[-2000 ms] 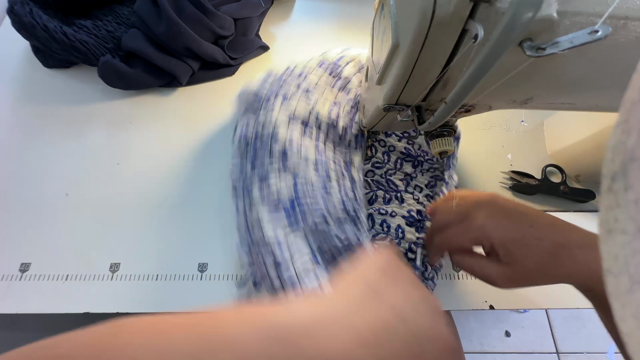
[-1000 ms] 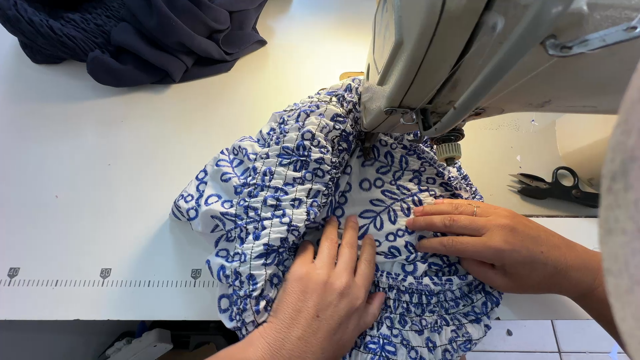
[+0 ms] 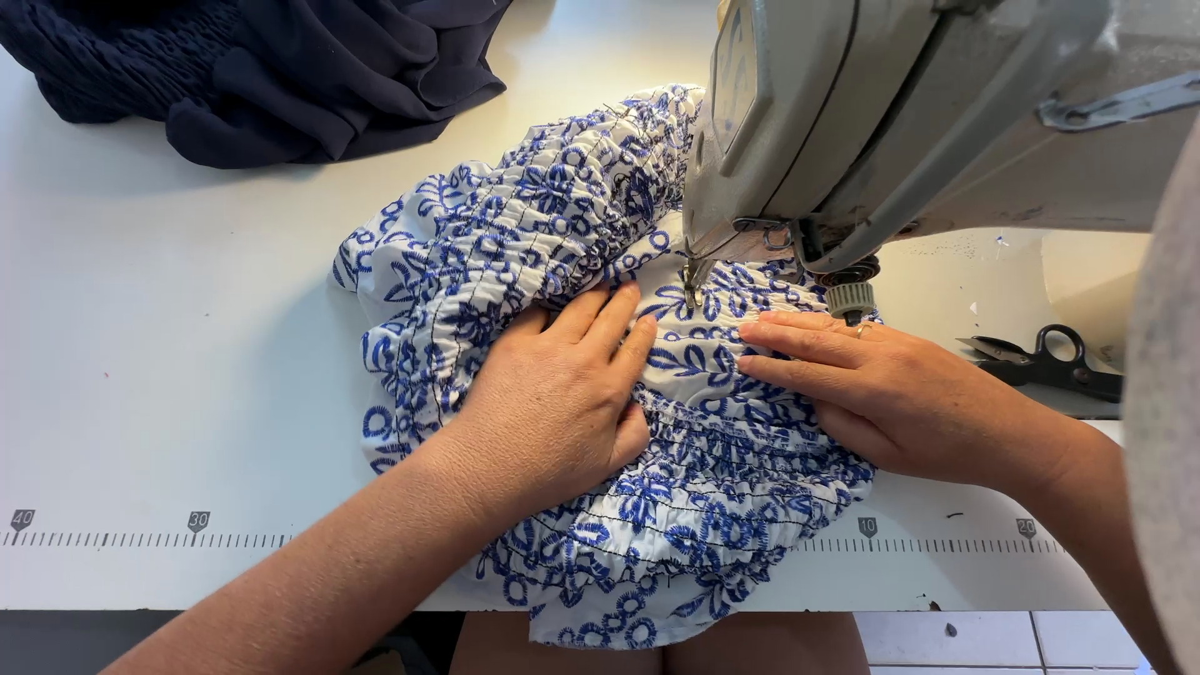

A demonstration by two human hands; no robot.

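A white fabric piece with blue embroidery and gathered rows of dark stitching (image 3: 506, 225) lies bunched under the head of a sewing machine (image 3: 797, 112). The presser foot (image 3: 692, 281) is at a flatter part of the cloth. Left of the foot, my left hand (image 3: 572, 394) lies on the cloth, fingers pointing toward the foot, thumb a little apart. My right hand (image 3: 862, 384) rests flat on the right side of the cloth, its fingertips near the foot and a ring on one finger. The fabric's lower end hangs over the table's front edge.
Dark navy gathered fabric (image 3: 328, 75) lies at the back left of the white table (image 3: 187, 375). Black-handled thread snips or scissors (image 3: 1050, 361) lie right of my right hand. A printed ruler scale (image 3: 103, 540) runs along the front edge. Tiled floor (image 3: 947, 642) shows below.
Two seconds ago the cloth and my left hand were blurred with motion. Since then the cloth has been spread flatter before the foot, and both hands have come to rest on it.
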